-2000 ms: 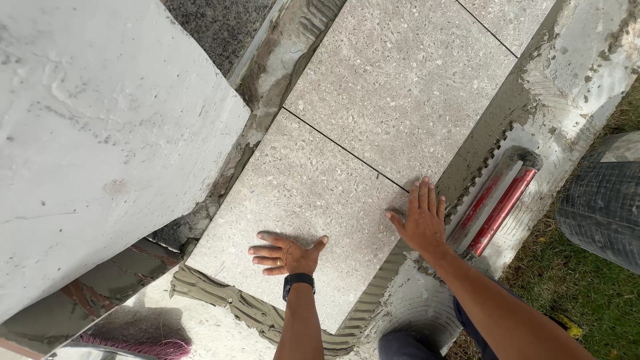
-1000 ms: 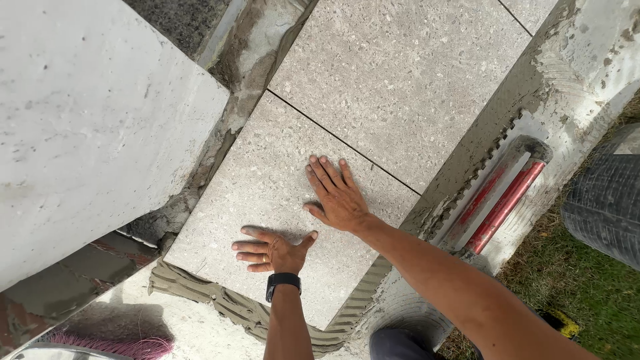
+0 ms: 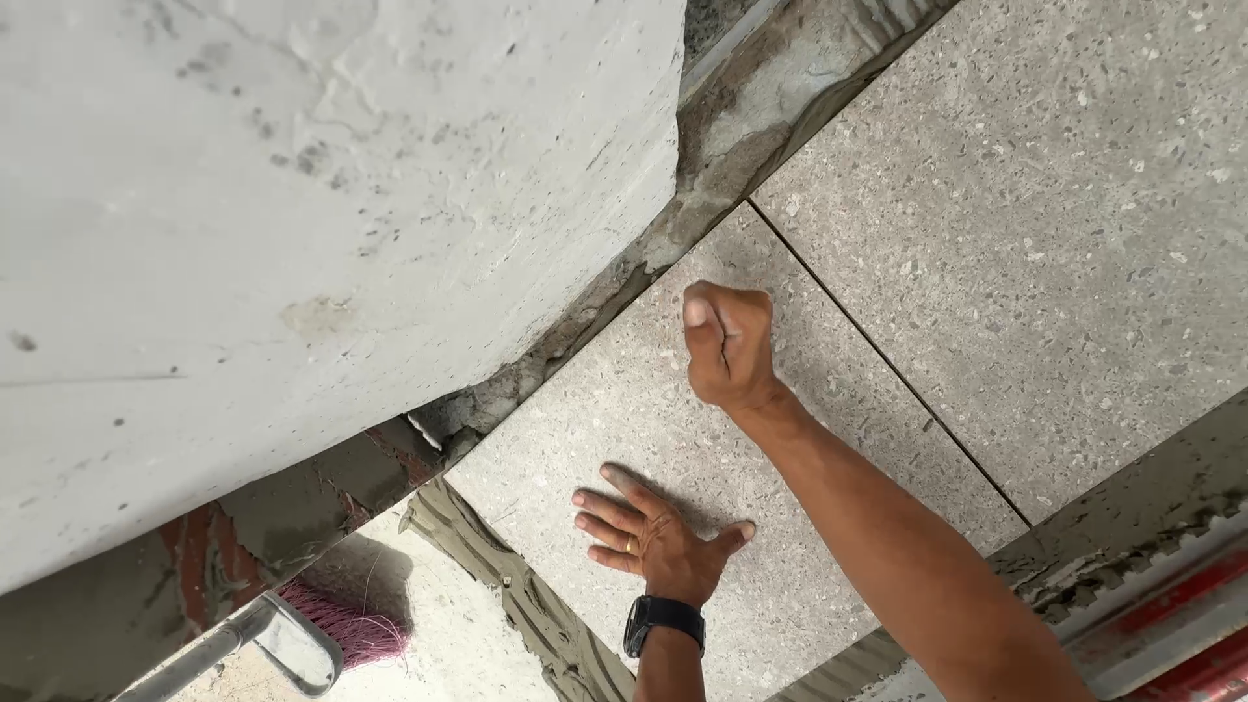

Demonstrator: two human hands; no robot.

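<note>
My left hand [image 3: 668,546], with a ring and a black wristwatch [image 3: 665,625], lies palm down with fingers spread on a speckled grey floor tile [image 3: 546,439]. My right hand [image 3: 729,343] is closed in a fist over the upper part of the same tile, thumb side up, with no tool in it; whether it touches the surface I cannot tell. A narrow dark joint separates this tile from a second speckled tile [image 3: 1053,214] at the upper right. Ridged grey mortar [image 3: 526,595] shows along the lower left edge.
A white rendered wall [image 3: 341,195] rises at the left, beside a rough mortar strip [image 3: 741,127]. A broom with pink bristles [image 3: 351,624] lies at the lower left. A notched trowel with a red handle [image 3: 1199,673] is partly visible at the lower right.
My right hand has moved from the tile joint onto the tile's middle, then toward its wall side, and has closed into a fist. My left hand remains spread on the tile. The view has shifted left and closer.
</note>
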